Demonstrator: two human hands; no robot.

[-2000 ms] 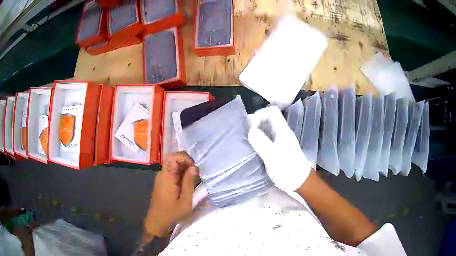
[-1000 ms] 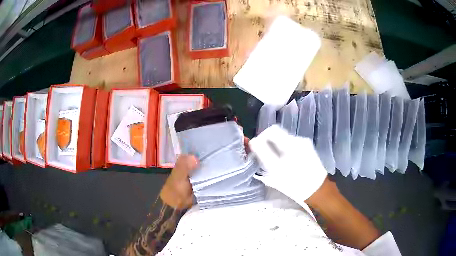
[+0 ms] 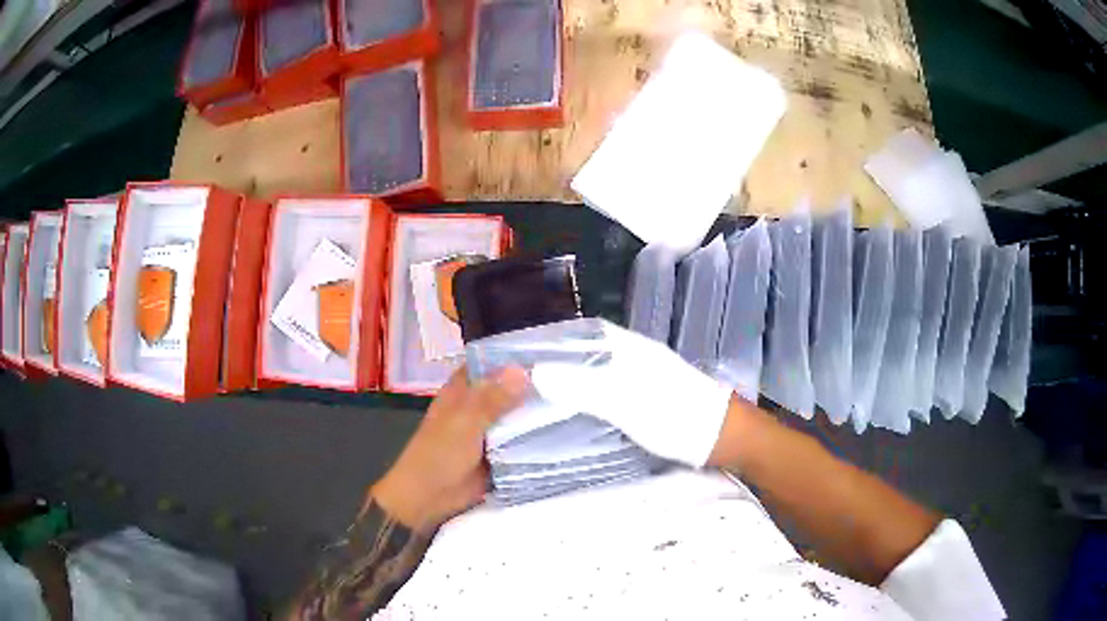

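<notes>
A black electronic unit (image 3: 520, 295) sticks out of the top of a frosted protective sleeve (image 3: 561, 454), close to my body. My bare left hand (image 3: 452, 439) grips the sleeve by its left edge, thumb on top. My gloved right hand (image 3: 631, 391) lies across the sleeve near its open end; its fingers blur into the white plastic, so its grip is unclear. The lower sleeve is wrinkled or layered. Just behind the unit stands an open orange gift box (image 3: 413, 352) with a leaflet and an orange piece inside.
More open orange boxes (image 3: 209, 303) stand in a row at left. Bagged units (image 3: 792, 322) stand on edge at right. Filled orange boxes (image 3: 389, 134) and a white sleeve stack (image 3: 686, 140) lie on the plywood board (image 3: 838, 73). Loose white sleeves (image 3: 929, 182) lie at its right edge.
The sleeve's opening has moved down, so more of the black unit shows. My right hand has moved left over the sleeve. The orange piece in the nearest box is now uncovered.
</notes>
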